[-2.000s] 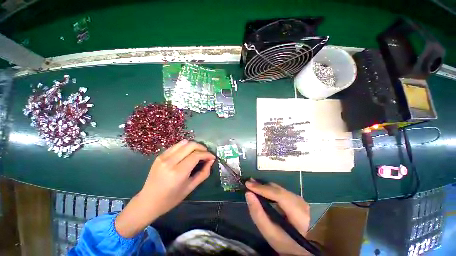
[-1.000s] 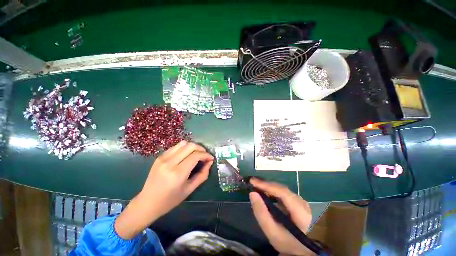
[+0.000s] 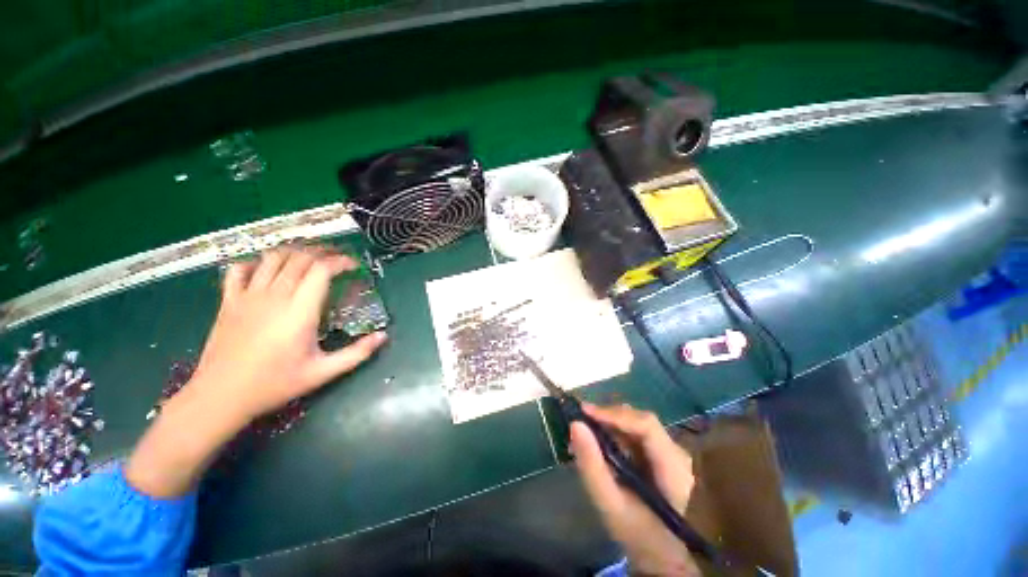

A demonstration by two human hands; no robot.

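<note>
My left hand (image 3: 271, 333) is over the stacked green-silver boards (image 3: 359, 302), with fingers and thumb spread around them. Whether it grips one is hidden. My right hand (image 3: 634, 468) holds the black soldering iron (image 3: 631, 473). The iron's thin tip is at the lower right of the rows of short dark pieces (image 3: 487, 347) on the cream sheet (image 3: 575, 327); contact cannot be told. A dark-green board-like piece (image 3: 554, 428) lies at the bench edge, partly behind my right hand. The dark-red pile (image 3: 276, 419) is mostly hidden by my left hand and wrist.
A fume fan (image 3: 419, 209), white tub (image 3: 525, 214) and black soldering station (image 3: 614, 220) with yellow sponge (image 3: 680, 212) stand at the back. A pink-white device (image 3: 715, 347) lies beside cables. A paler pile (image 3: 45, 417) is far left; a tray (image 3: 907, 417) is below right.
The view has turned to the right. My left hand has moved from beside the working board to the stacked boards. My right hand has moved the iron from that board to the cream sheet.
</note>
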